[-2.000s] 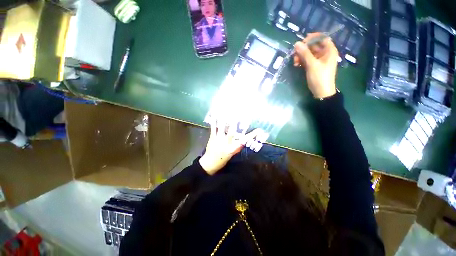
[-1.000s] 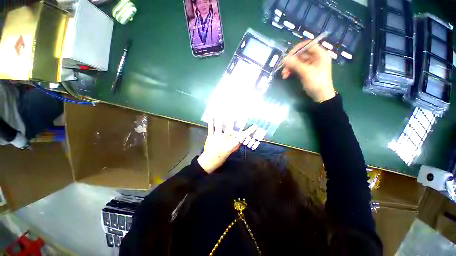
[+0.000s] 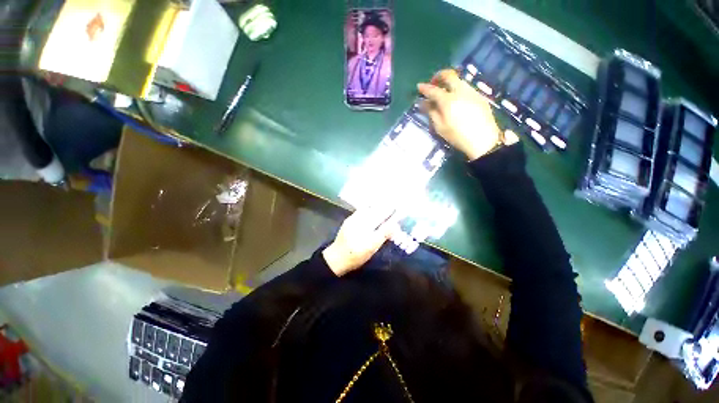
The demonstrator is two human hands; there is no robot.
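The blister tray in work (image 3: 390, 161) lies slanted on the green bench and glares white, its black-framed windows partly washed out. My left hand (image 3: 361, 238) grips its near end at the bench edge. A clear sheet with small white adhesive pieces (image 3: 426, 224) lies beside my left fingers. My right hand (image 3: 460, 112) is over the tray's far end with its fingers bent together. The tweezers it held in the earlier views are hardly visible now, hidden by the hand and blur.
A second dark tray (image 3: 524, 90) with white ovals lies beyond my right hand. Stacked trays (image 3: 627, 130) and a striped label sheet (image 3: 642, 271) are at right. A lit smartphone (image 3: 368, 59), a pen (image 3: 237, 101) and a white box (image 3: 197, 47) are at left. Open cartons (image 3: 177, 208) sit below the edge.
My right hand has moved from the tray's right side to its far end, and the tweezers no longer show clearly. The whole view has shifted and turned slightly. My left hand stays at the near end.
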